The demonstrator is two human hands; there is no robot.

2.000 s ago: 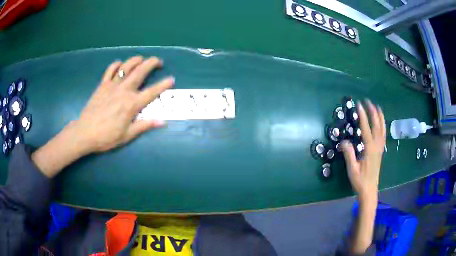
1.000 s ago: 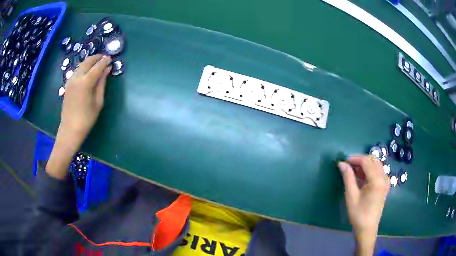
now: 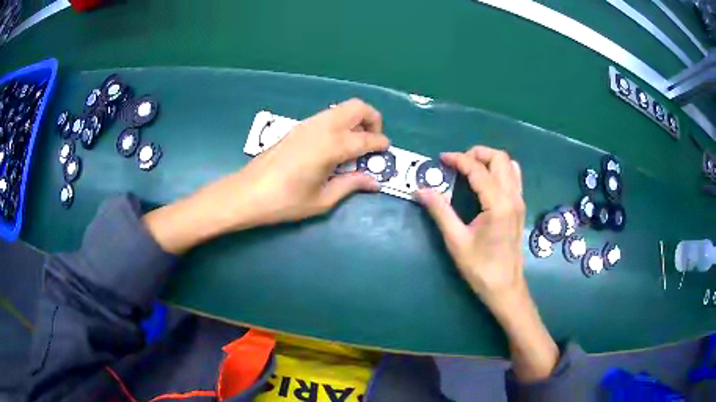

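Observation:
A white four-position board [image 3: 265, 132] lies on the green surface in front of me, its middle partly hidden by my left hand. A round black part with a pale centre [image 3: 377, 164] sits on the board, and my left hand [image 3: 314, 161] holds it between thumb and fingers. Another round black part [image 3: 432, 177] sits at the board's right end, and my right hand [image 3: 479, 204] holds it between thumb and forefinger. The board's left end shows no black part.
Loose black parts lie at left [image 3: 128, 141] and right [image 3: 575, 248]. A blue bin [image 3: 49, 98] of black parts is at the far left. A filled board [image 3: 644, 102] is at the upper right. A squeeze bottle [image 3: 695, 256] and thin stick [image 3: 663, 264] lie at the right.
Both hands have moved inward from the sides to the board. Two black parts now sit on the board, which was bare before. The whole view has also shifted.

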